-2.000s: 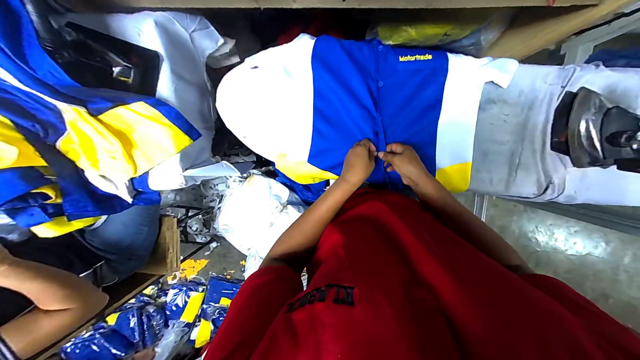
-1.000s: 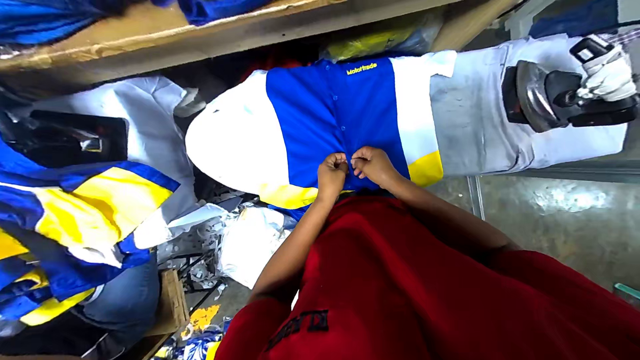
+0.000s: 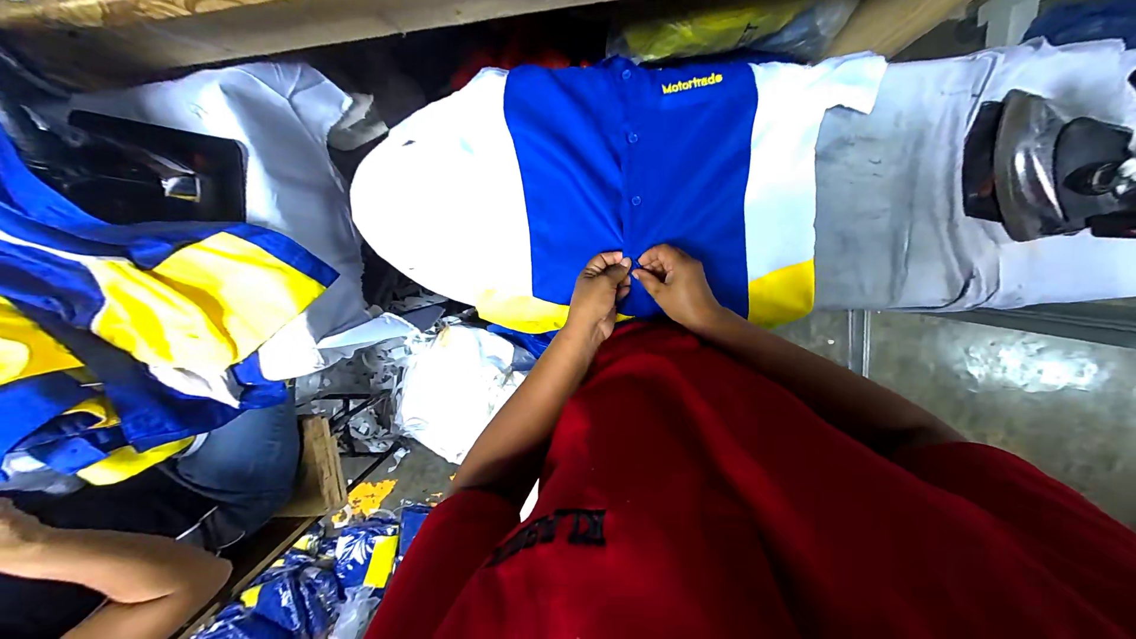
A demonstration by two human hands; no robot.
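Observation:
A blue, white and yellow button-front shirt lies over the padded ironing board, its button placket running from the far edge towards me. My left hand and my right hand meet at the near end of that placket. The fingertips of both pinch the blue cloth edge, close together; the button there is hidden by the fingers. Several buttons show above them. An iron rests at the right end of the board on the grey-white cover cloth, away from both hands.
At left, blue, yellow and white garments lie beside a black panel. Another person's arm is at lower left. Below are a white bag and plastic-wrapped garments. A wooden beam runs along the far side.
Both hands stay together at the placket's near end, with small finger movements. The shirt and iron keep their places on the board. The view has shifted.

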